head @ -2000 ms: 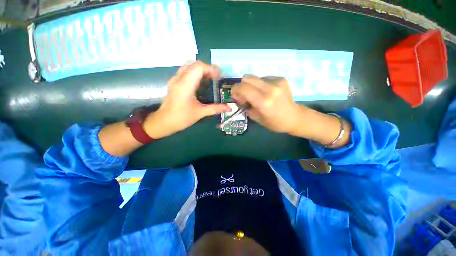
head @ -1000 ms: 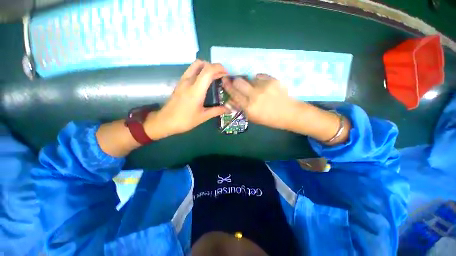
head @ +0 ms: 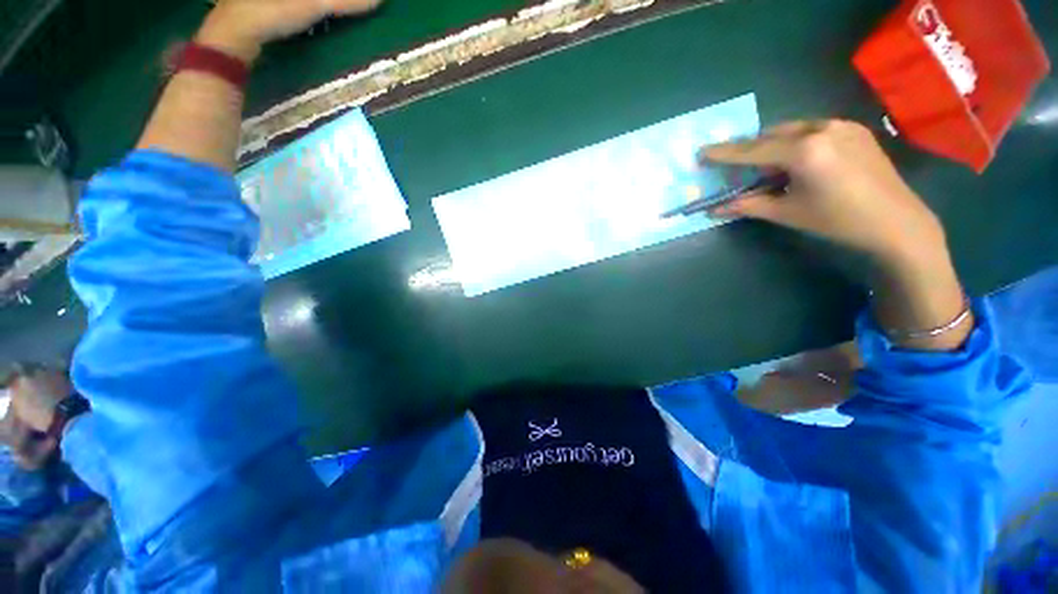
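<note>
My right hand, with a thin bracelet at the wrist, holds dark tweezers. The tweezer tips are over the right part of a light blue sticker sheet with pale shapes. My left hand, with a dark red band at the wrist, is stretched out to the far upper left, past the bench edge. The top edge of the picture cuts it off, so whether it holds anything cannot be told. No phone unit is visible.
A wider sticker sheet lies to the left, partly behind my left sleeve. A red bin stands at the upper right. The worn pale bench edge runs beyond the sheets. Another person's hand shows at the lower left.
My left hand has left the bench centre for the far upper left. My right hand has moved right, over the sheet, with the tweezers. The phone unit is gone from view. The whole view has shifted and tilted.
</note>
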